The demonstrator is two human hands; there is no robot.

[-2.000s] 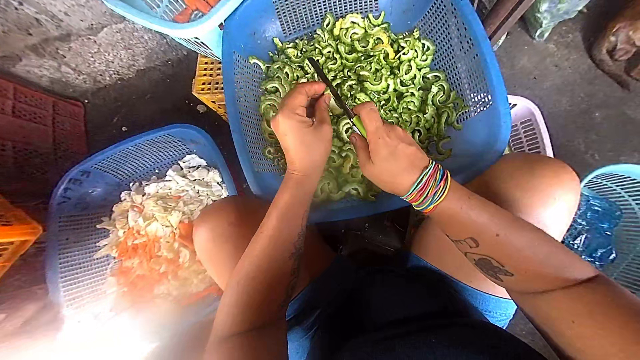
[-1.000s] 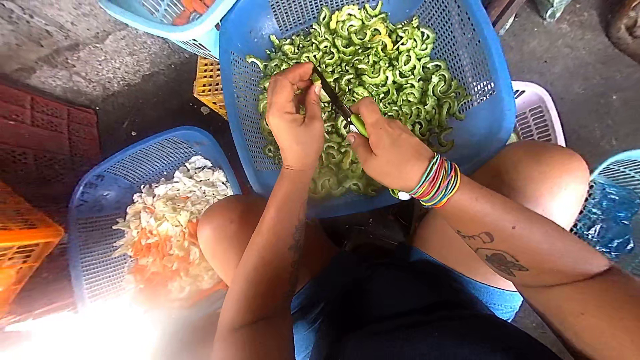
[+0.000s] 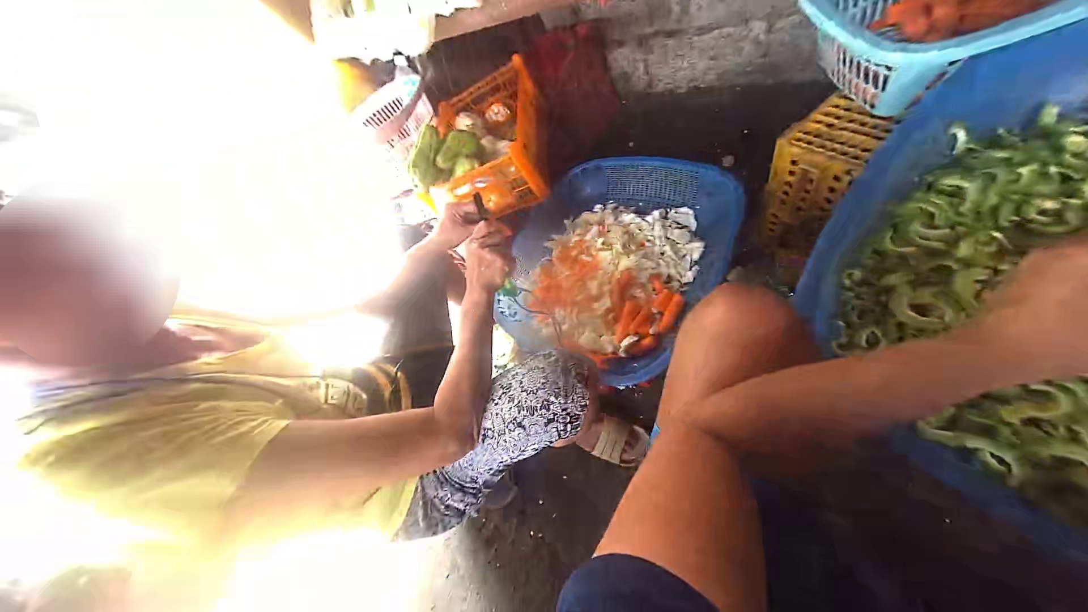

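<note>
My left hand (image 3: pixel 1050 285) is blurred and cut off by the right edge of the view, over a large blue plastic basket (image 3: pixel 820 255). My left forearm crosses beside my bent knee. Curved green vegetable slices (image 3: pixel 952 246), which look like bitter melon, fill much of that basket. What my left hand holds, if anything, is hidden. My right hand and the knife lie outside the view. A second blue basket (image 3: pixel 731 200) stands left of my knee, with orange carrot pieces (image 3: pixel 650 314) and pale chopped vegetables (image 3: pixel 671 246) in it.
A co-worker in a yellow shirt (image 3: pixel 195 425) sits at the left, both hands around a dark-bladed tool near the second basket. Behind are an orange crate (image 3: pixel 529 110) of vegetables, a yellow crate (image 3: pixel 786 183) and a light blue basket (image 3: pixel 901 68) holding orange vegetables. Glare whitens the left side.
The view has swung far to the left. The co-worker and the orange crate's contents now show. My right hand and the knife, seen over the green slices before, have left the view.
</note>
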